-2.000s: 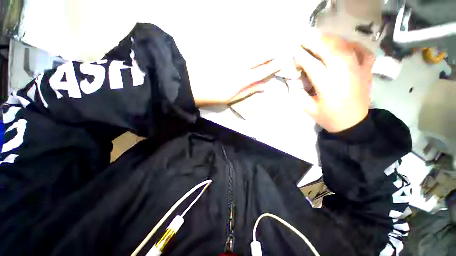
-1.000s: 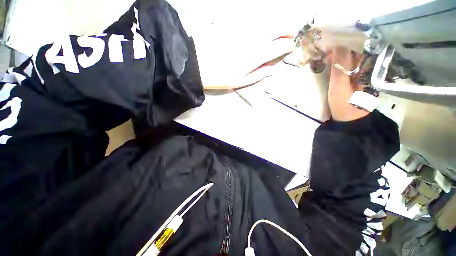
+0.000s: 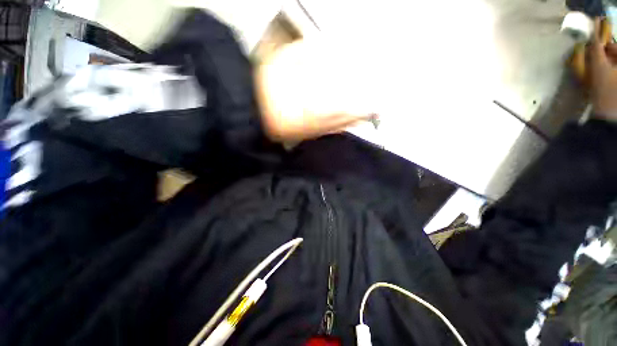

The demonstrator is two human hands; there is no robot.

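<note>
My left hand (image 3: 304, 94) is blurred and washed out by glare over the white table, left of centre. A tiny dark spot shows at its fingertips; whether it holds anything cannot be told. My right hand (image 3: 602, 78) is at the far right, cut off by the edge. Its fingers are at orange loops (image 3: 579, 62) that look like scissor handles; the blade is not visible and the grip is unclear. Any pale fabric is lost in the glare.
The glossy white table (image 3: 433, 88) has a dark front edge against my black jacket. A white knob (image 3: 577, 23) stands at the top right. A tan-brown patch (image 3: 279, 32) lies beyond my left hand. White cables hang on the jacket.
My right hand has moved from the needle area out to the far right, to the orange loops. The machine head has left view. My left hand shows lower and more blurred.
</note>
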